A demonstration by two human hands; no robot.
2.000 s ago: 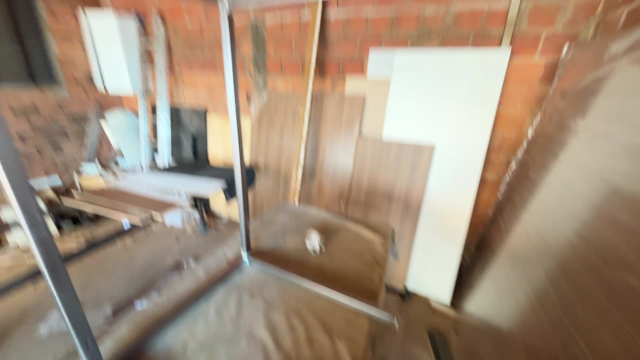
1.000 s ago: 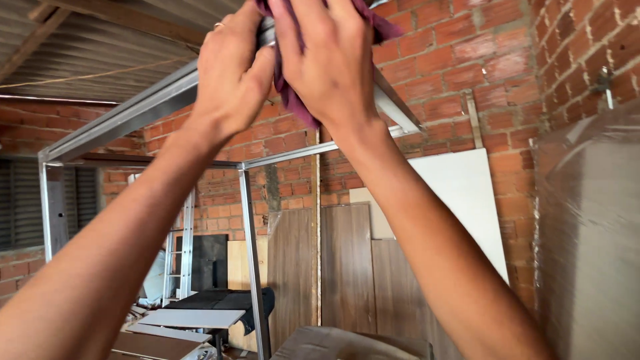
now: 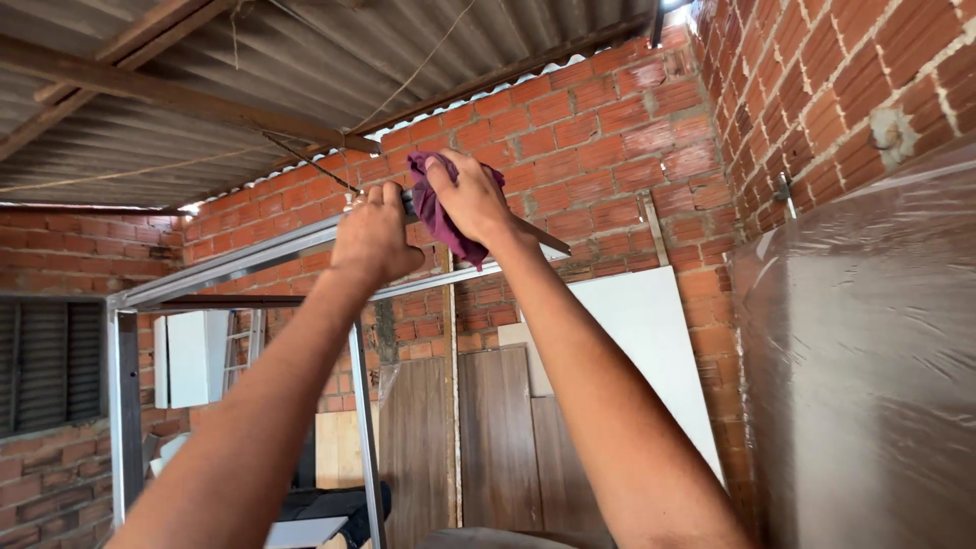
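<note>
Both my arms reach up to the top rail of a metal frame (image 3: 229,255). My left hand (image 3: 375,235) is closed around the rail, its fingers over the upper side. Just right of it, my right hand (image 3: 469,194) holds a crumpled purple cloth (image 3: 436,210) against the rail; the cloth hides the part of the rail under it. The rail continues past the cloth to a corner at the right, and metal uprights stand at the left and in the middle.
Brown wood-grain panels (image 3: 496,435) and a white panel (image 3: 640,343) lean on the brick wall (image 3: 595,145). A large plastic-wrapped item (image 3: 862,366) stands at the right. Wooden beams (image 3: 175,91) cross under the corrugated roof. A ladder (image 3: 242,343) is at the back left.
Two seconds ago neither hand was in view. A second ago both hands were close together at the rail with the cloth; now they are slightly apart. The view has swung up.
</note>
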